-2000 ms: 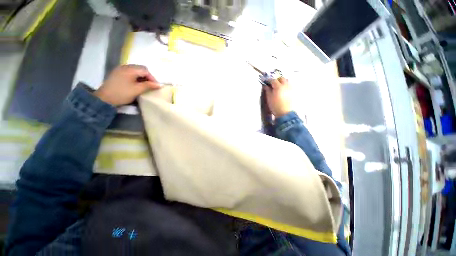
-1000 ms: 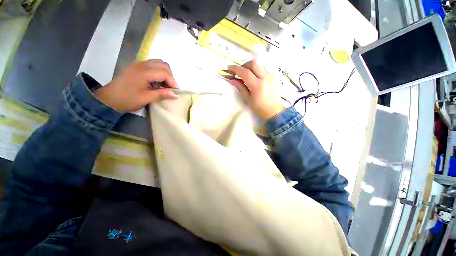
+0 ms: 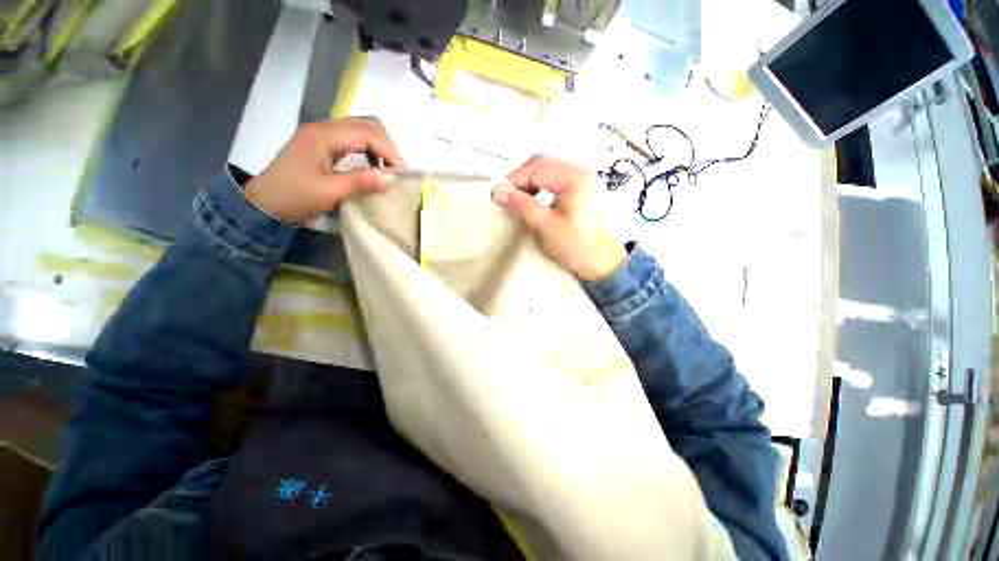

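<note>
The beige workpiece (image 3: 482, 373) hangs from the table over my dark-aproned lap, its far edge lifted between my hands. My left hand (image 3: 329, 170) grips the left end of that edge between thumb and fingers. My right hand (image 3: 564, 214) pinches the right end between thumb and forefinger. A thin pale strip (image 3: 444, 175) runs along the edge between them. A narrow yellow bound seam (image 3: 425, 225) runs down from the edge near its middle. Whether a tool is in either hand cannot be told.
The yellow clamp frame (image 3: 498, 77) lies beyond my hands, beside the dark machine head (image 3: 411, 22). Tangled black cables (image 3: 657, 175) lie right of my right hand. A control screen (image 3: 860, 60) stands at the upper right. A grey plate (image 3: 175, 121) lies at the left.
My right hand has gone from a small metal tool by the cables to the cloth edge, which it now pinches. My left hand keeps its hold. The camera view has shifted.
</note>
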